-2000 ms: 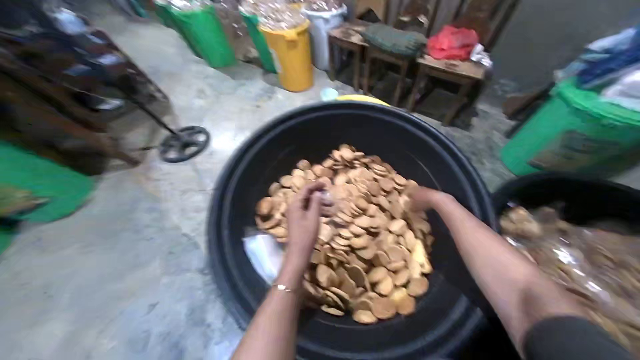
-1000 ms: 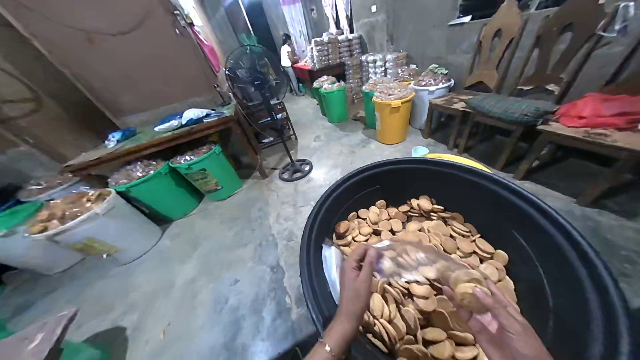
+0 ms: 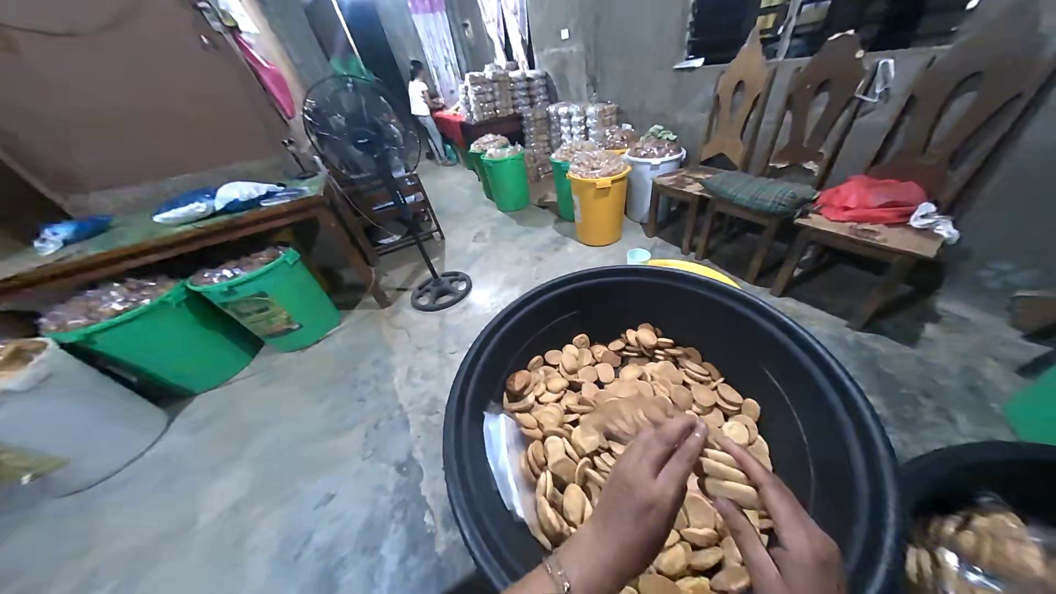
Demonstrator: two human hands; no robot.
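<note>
A large black plastic tub (image 3: 850, 421) holds many round, flat brown biscuits (image 3: 569, 363). Over the biscuits, my left hand (image 3: 643, 495) lies with its fingers together on a clear plastic bag of biscuits (image 3: 635, 417). My right hand (image 3: 784, 528) is around a short row of stacked biscuits (image 3: 730, 474) at the bag's near end, thumb and fingers on either side. The two hands nearly touch at the fingertips. White plastic sheets or bags (image 3: 507, 462) lean against the tub's left inner wall.
Another black tub (image 3: 973, 462) with bagged biscuits stands at right. A pedestal fan (image 3: 441, 290), a yellow bucket (image 3: 600, 206) and green buckets (image 3: 280, 305) stand beyond and left. Wooden chairs (image 3: 874, 235) line the wall. A person (image 3: 421, 103) stands far back near a table.
My right hand has moved in close to my left, and both are now on the bag. Two seconds ago the hands were apart over the biscuits. The view has swung up and left since then.
</note>
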